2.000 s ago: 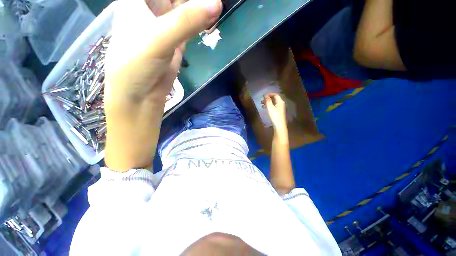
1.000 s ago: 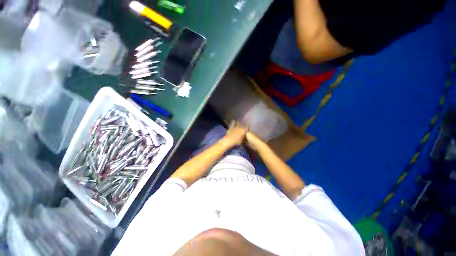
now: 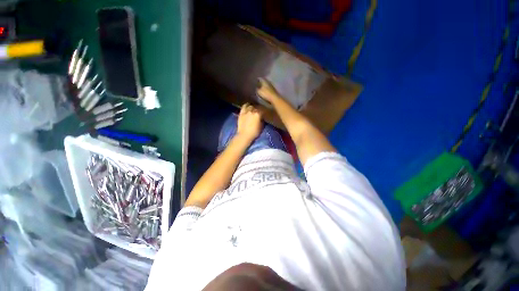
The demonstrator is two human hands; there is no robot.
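Note:
A brown cardboard box stands below the bench edge, by my lap. A pale translucent sheet or bag lies in it. My right hand reaches into the box at the left edge of the pale sheet; whether it holds anything is too small to tell. My left hand is at the box's near edge, above my knees, its fingers bent; I cannot tell whether it grips the edge.
On the green bench at left are a white bin of metal cylinders, a fanned row of cylinders, a phone, a white scrap, a blue pen and plastic boxes. A green crate stands on the floor at right.
The view has turned; the bench now lies upright at left and the green crate is in fuller view. My hands, together one second ago, are now apart, the right one further into the box.

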